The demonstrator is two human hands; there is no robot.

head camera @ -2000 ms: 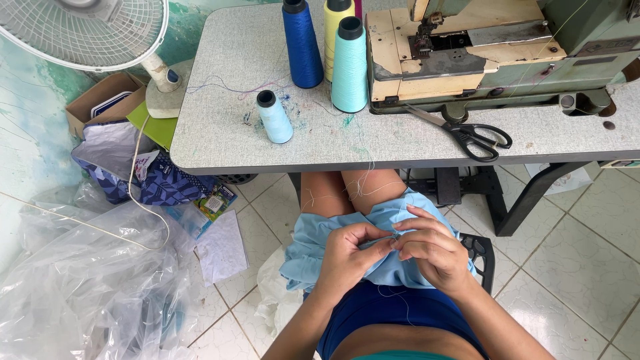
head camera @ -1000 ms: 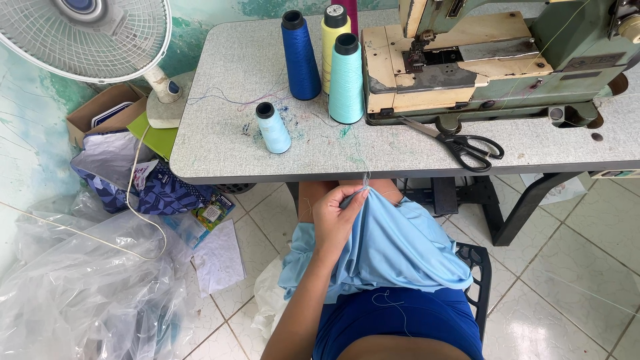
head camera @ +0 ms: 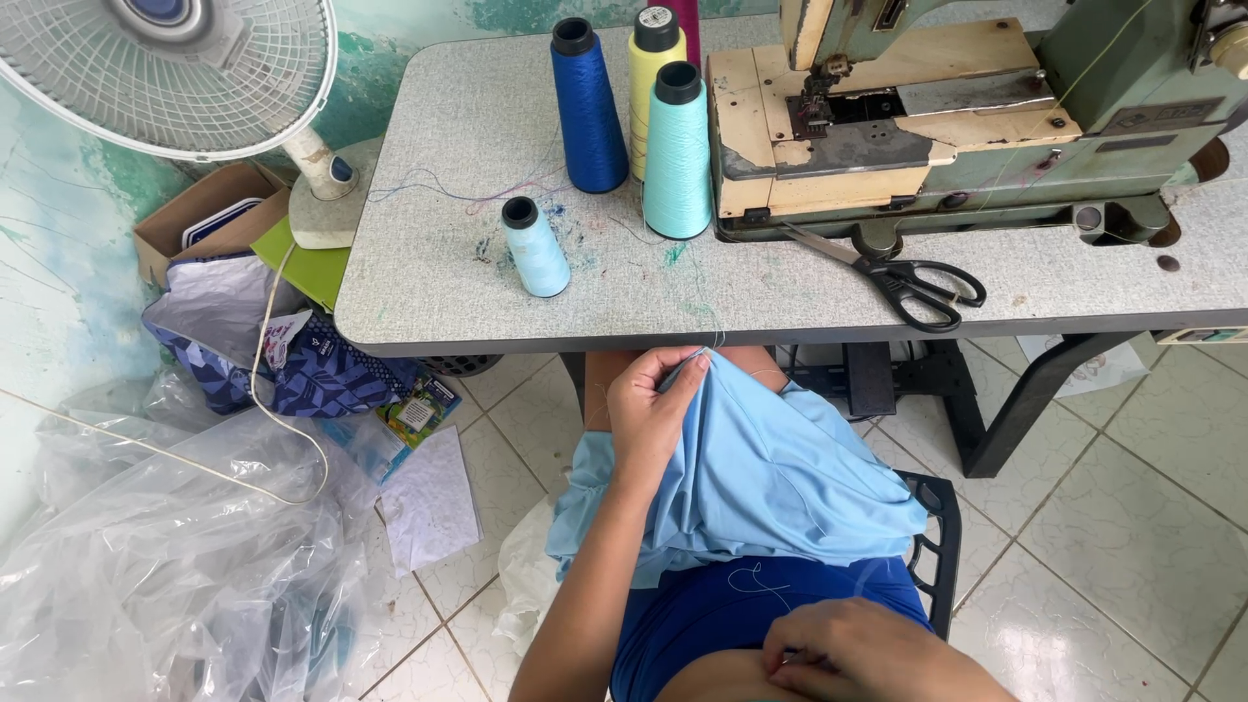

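My left hand (head camera: 655,405) pinches the top of a light blue fabric piece (head camera: 770,468) between thumb and fingers, just below the table's front edge. The fabric drapes over my lap, and a fine thread rises beside the pinched point. Low in the view, my right hand (head camera: 848,639) is over my waist with curled fingers; whether it holds a thread or needle cannot be made out. A loose pale thread (head camera: 759,581) lies on the dark blue shorts (head camera: 682,604).
On the table (head camera: 439,283) stand a small light blue thread cone (head camera: 536,252), larger cones in blue (head camera: 591,117), aqua (head camera: 677,161) and yellow (head camera: 643,78), black-handled scissors (head camera: 907,283) and an industrial sewing machine (head camera: 936,127). A fan (head camera: 175,58), bags and clear plastic (head camera: 195,565) are left.
Both hands were together at the fabric two seconds ago. My left hand has since moved up to the table edge, drawing the fabric up; my right hand now shows down at my waist.
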